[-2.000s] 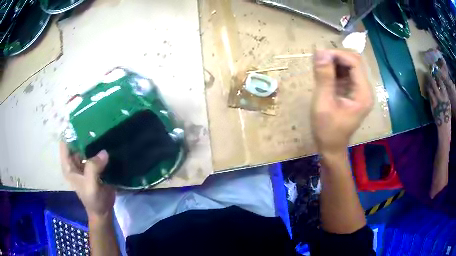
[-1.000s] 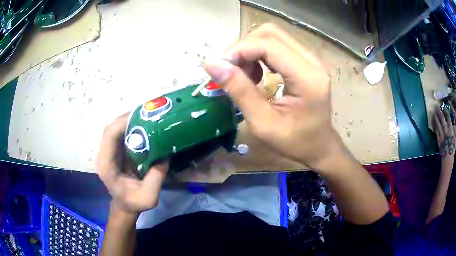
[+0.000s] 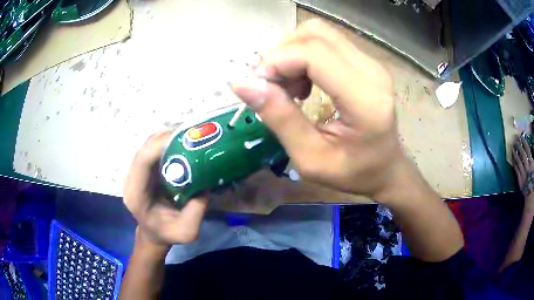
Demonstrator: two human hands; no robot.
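My left hand point(image 3: 167, 202) holds the glossy green car body shell point(image 3: 225, 161) by its left end, above the cardboard. Its end panel is turned up, with a red-and-orange tail light lens point(image 3: 204, 132) in a chrome surround and a round white corner light point(image 3: 175, 170). My right hand point(image 3: 345, 117) is over the shell's right end, thumb and fingers pinched on a thin pale glue stick point(image 3: 237, 115). The stick's lower end meets the green panel near a small dark hole. My right hand hides the shell's right end.
Cardboard point(image 3: 146, 99) covers the bench. Green shells lie at the upper left. An open carton point(image 3: 380, 35) is at the far edge, a white teardrop shape point(image 3: 448, 94) right of it. A blue parts tray point(image 3: 88, 263) is below left. Another person's hand point(image 3: 523, 161) is at right.
My left hand has raised and turned the shell so its end panel shows. My right hand has come left from beside the glue dish to the shell. The stick has shifted along the panel.
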